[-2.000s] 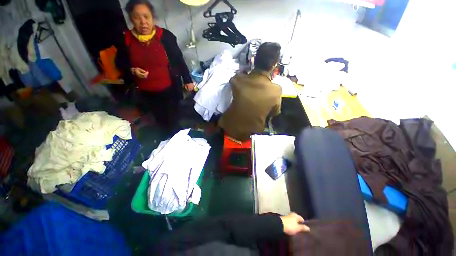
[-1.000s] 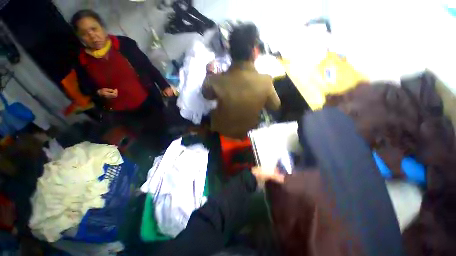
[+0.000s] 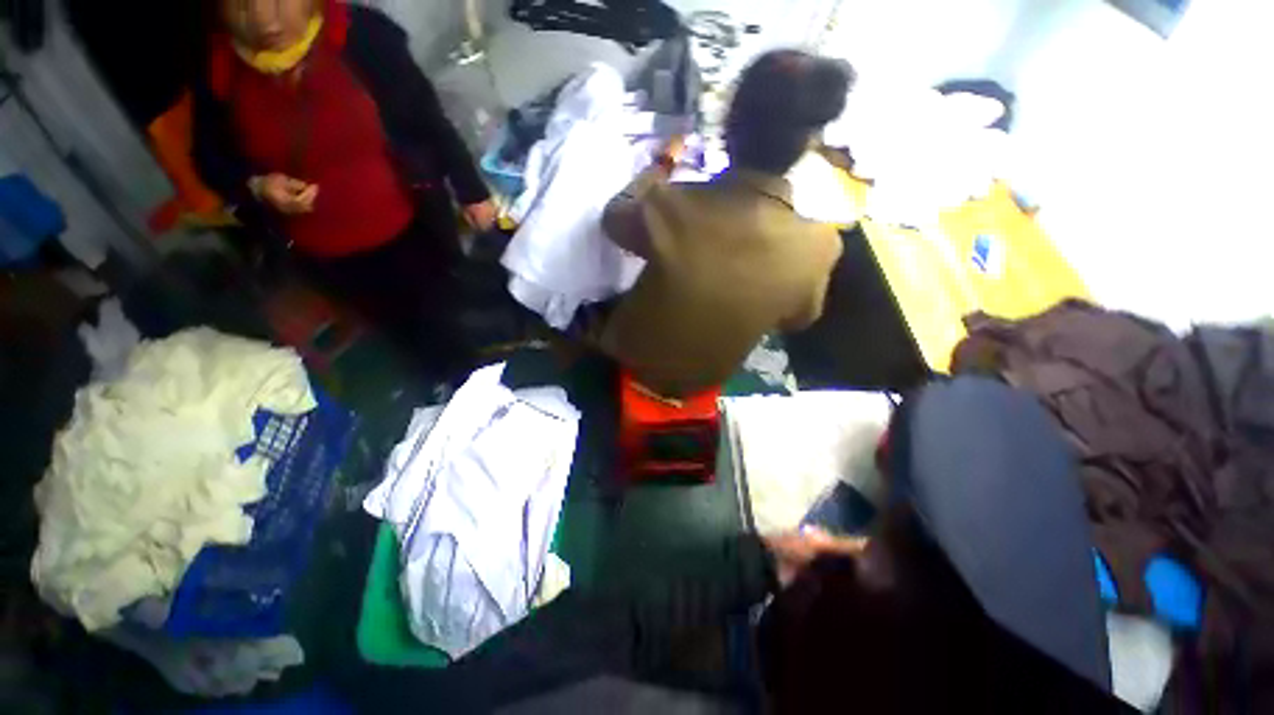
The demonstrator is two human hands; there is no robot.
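Note:
My left hand (image 3: 817, 545) is at the left side of the padded pressing arm (image 3: 999, 489), blurred, with its fingers on the edge of a dark brown garment (image 3: 838, 636). The garment lies along and over the near left part of the dark navy arm, in shadow. A mobile phone (image 3: 838, 509) lies on the white table (image 3: 799, 436) just beyond my hand, partly hidden. More brown garments (image 3: 1118, 405) lie heaped at the right. My right hand is not in view.
Blue pieces (image 3: 1171, 590) show below the brown heap. A person in brown (image 3: 727, 279) sits on a red stool (image 3: 671, 433) ahead. Another person stands at left (image 3: 328, 140). A green basket (image 3: 384, 615) and a blue basket (image 3: 280, 531) hold pale clothing.
The brown garment edge and my left hand have moved forward along the padded arm, near the phone. The view has shifted. The seated person's arm is now raised at the white cloth.

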